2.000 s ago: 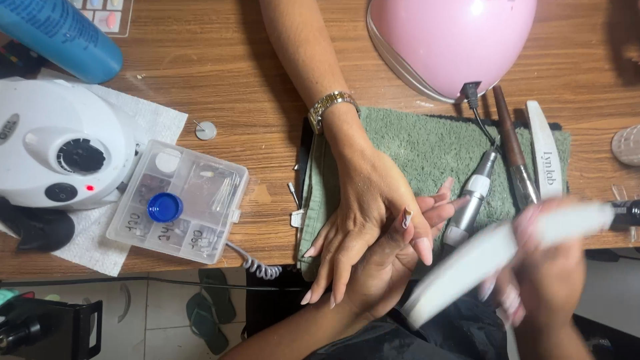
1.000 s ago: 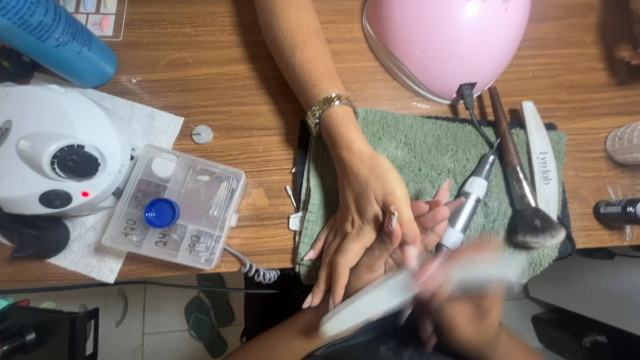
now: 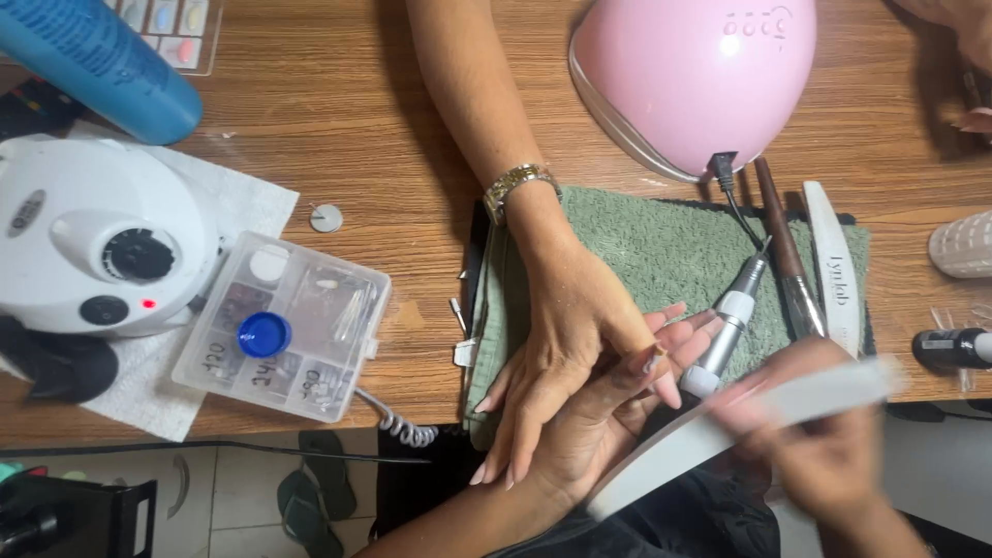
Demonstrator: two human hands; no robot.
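Note:
My right hand, blurred, grips a pale half-moon nail file that slants across the front of the towel. Palm up, my left hand holds another person's hand, which wears a metal watch and lies palm down over mine. The file's edge is close to that person's thumb side; whether it touches a nail cannot be told. Under the hands is a folded green towel. On it lie a silver nail drill handpiece, a brush with a brown handle and a second nail file.
A pink nail lamp stands behind the towel. To the left are a white drill control unit, a clear compartment box with a blue cap, and a blue bottle. A dark bottle lies at the right table edge.
My right hand and the file have moved back and forth, and the blurred file is now further right than one second ago. My left hand keeps its hold on the other person's hand.

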